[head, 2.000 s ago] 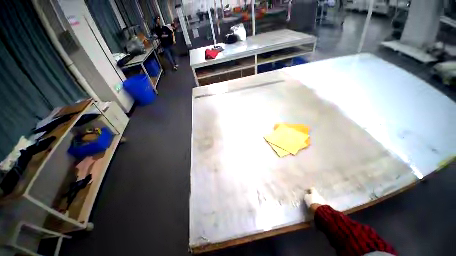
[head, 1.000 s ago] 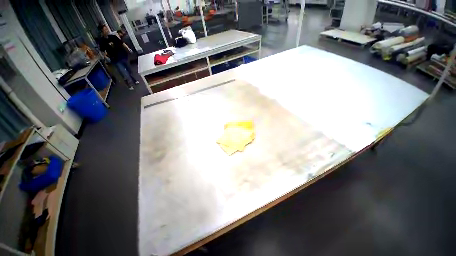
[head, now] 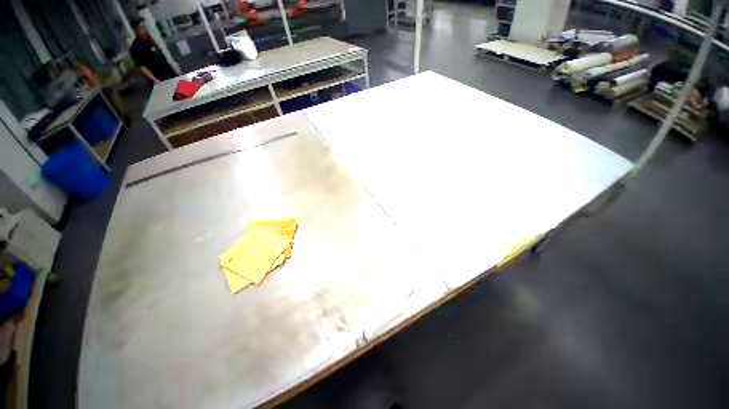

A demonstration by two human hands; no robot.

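Observation:
A small stack of orange-yellow pieces [head: 260, 252] lies fanned out on the scuffed grey part of a big pale table [head: 216, 319]. The pieces overlap at different angles. The right part of the table top [head: 472, 152] is bright white, with a seam between the two parts. Neither of my hands is in the picture.
Behind stands a long shelved table [head: 296, 62] with a red item [head: 189, 88] and a white bag [head: 242, 46]. Blue bins [head: 75, 171] and a person [head: 150, 56] are at the left. Material rolls [head: 599, 68] lie at the back right. A curved pale pole [head: 679, 100] rises at the right.
My right hand, on the table's front edge two seconds ago, has left the picture. The view has turned right, so the table and orange-yellow stack now appear further left.

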